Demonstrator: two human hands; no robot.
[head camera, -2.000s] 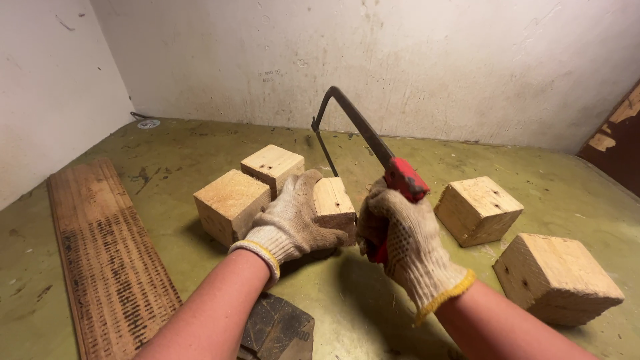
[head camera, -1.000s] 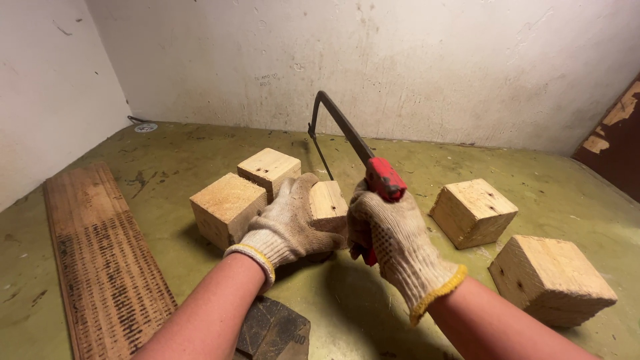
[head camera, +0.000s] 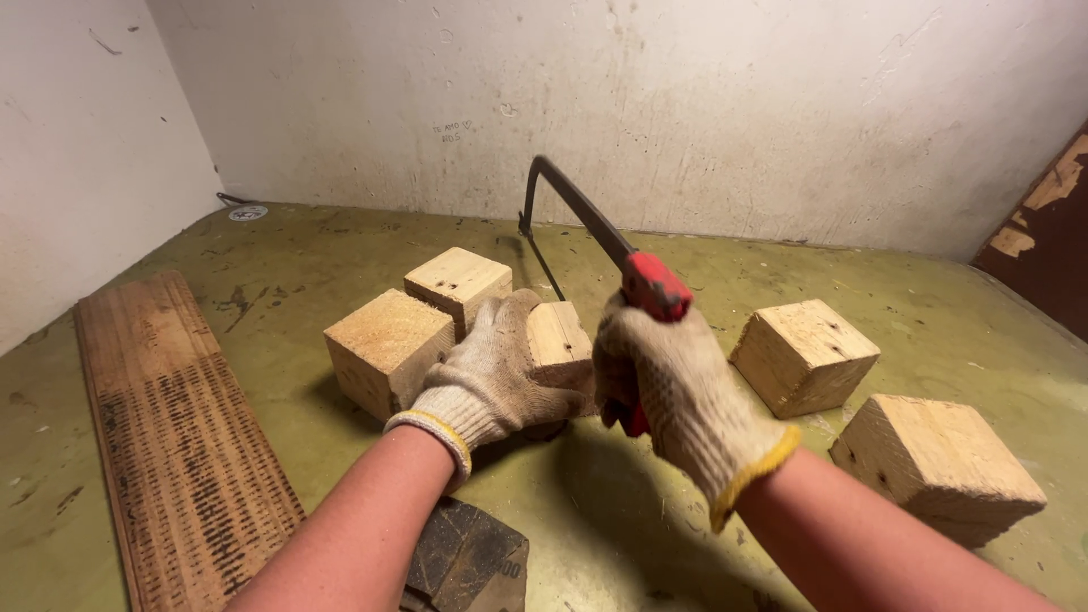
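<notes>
My left hand (head camera: 501, 374), in a knit work glove with a yellow-edged cuff, grips a wooden block (head camera: 559, 333) from its left and near sides. My right hand (head camera: 671, 382), in a matching glove, is closed around the red handle of a hacksaw (head camera: 586, 211). The saw's dark frame points away toward the wall, and its blade runs down to the far right edge of the gripped block. How deep the blade sits in the wood is hidden. Two more wooden blocks (head camera: 387, 340) (head camera: 459, 276) stand just left of and behind my left hand.
Two wooden blocks (head camera: 807, 353) (head camera: 939, 459) stand on the green tabletop (head camera: 340, 246) at the right. A long grooved wooden board (head camera: 183, 442) lies at the left. Folded dark sandpaper (head camera: 472, 552) lies at the near edge. White walls bound the back and left, and a brown panel (head camera: 1045, 238) leans at the right.
My right hand and the hacksaw have shifted slightly back and forth along the saw's length. My left hand keeps hold of the same block.
</notes>
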